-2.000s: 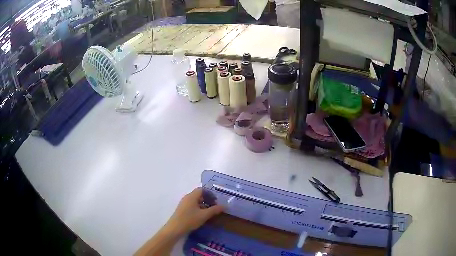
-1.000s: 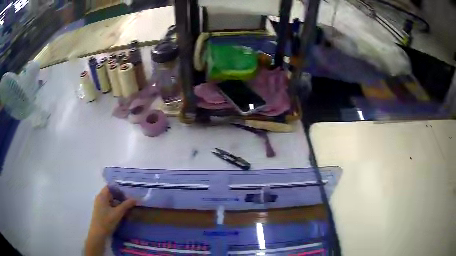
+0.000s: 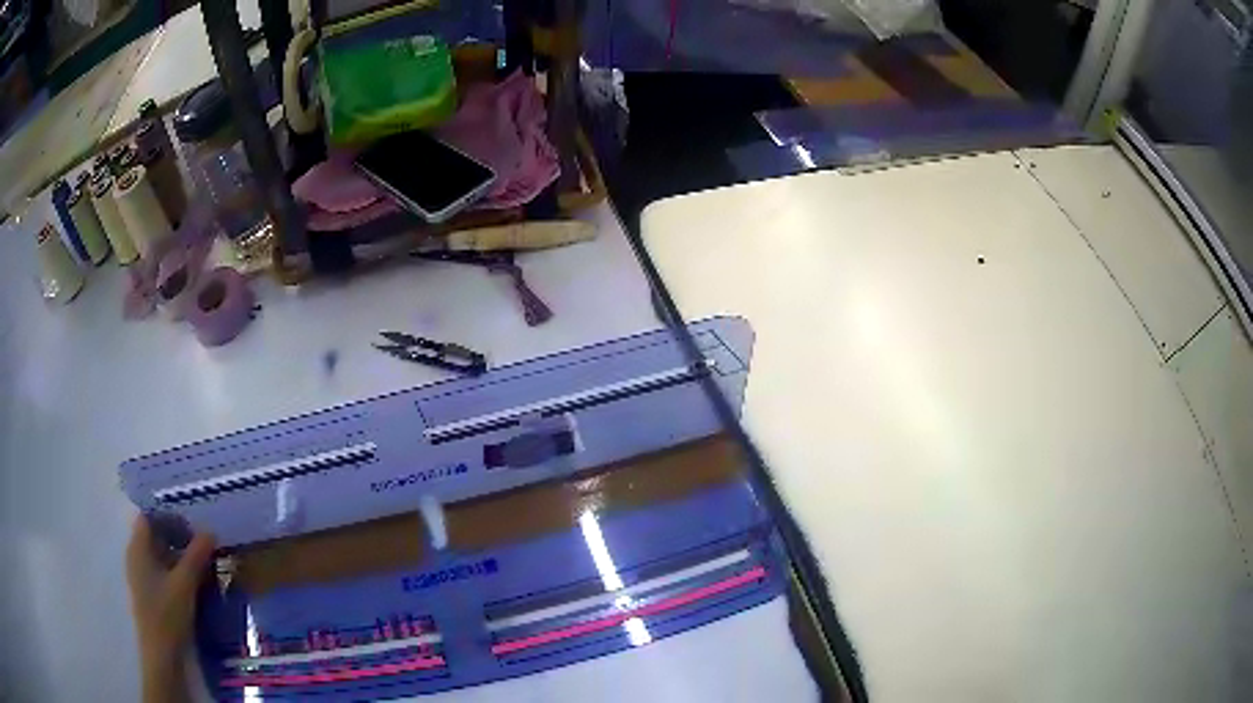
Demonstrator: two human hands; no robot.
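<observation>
A long clear bluish sewing template lies opened on the white table, its upper leaf with black-and-white edged slots and a small dark catch. A brown strip shows between the leaves. The lower leaf has pale slots with pink-red lines and blue lettering. My left hand pinches the template's left end between thumb and fingers, near a dark spot. The template's right end reaches over the dark table edge by the cream board. My right hand is not in view.
Open thread snips lie behind the template. A small brush, tape rolls, thread cones and a bottle stand or lie behind. A dark-framed shelf holds a phone and green packet. A cream board is at right.
The view has swung right, so the cream board fills the right side and the fan has left the picture. My left hand keeps its hold on the template's left end; the template now reaches the cream board.
</observation>
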